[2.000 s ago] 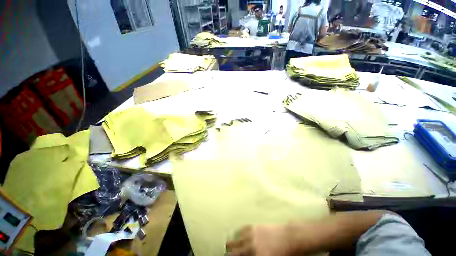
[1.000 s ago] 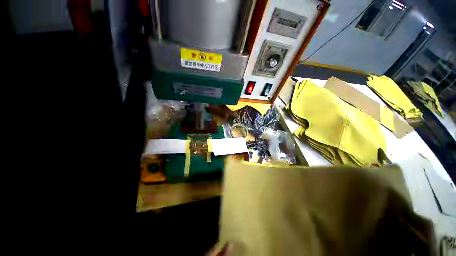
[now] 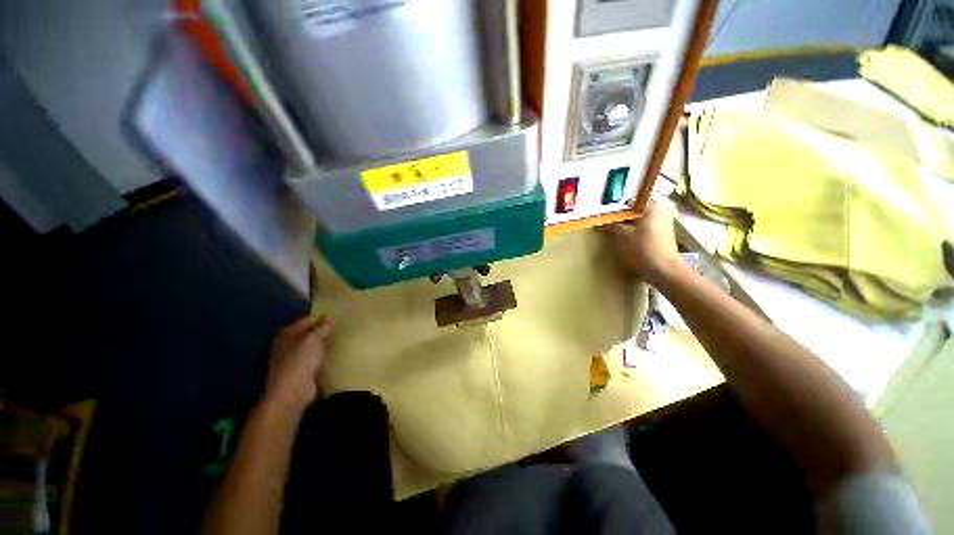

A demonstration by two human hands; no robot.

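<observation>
A large tan-yellow panel (image 3: 439,387) with a centre seam lies spread on the press table under the press. The brown press head (image 3: 476,304) hangs on a short metal rod directly over the seam; whether it touches the panel I cannot tell. My left hand (image 3: 300,355) holds the panel's left edge. My right hand (image 3: 645,246) is at the panel's far right edge, below the control box, with its fingers partly hidden. No label shows.
The pneumatic press (image 3: 418,209) stands in front. The control box (image 3: 607,125) is at its right. Layered yellow panels (image 3: 805,209) lie on the white table at right. A yellow button box (image 3: 598,373) and a crumpled plastic bag (image 3: 706,270) are beside the panel.
The view has turned from the white table to the press. The panel has moved from in front of me to under the press head, and both hands now show at its edges.
</observation>
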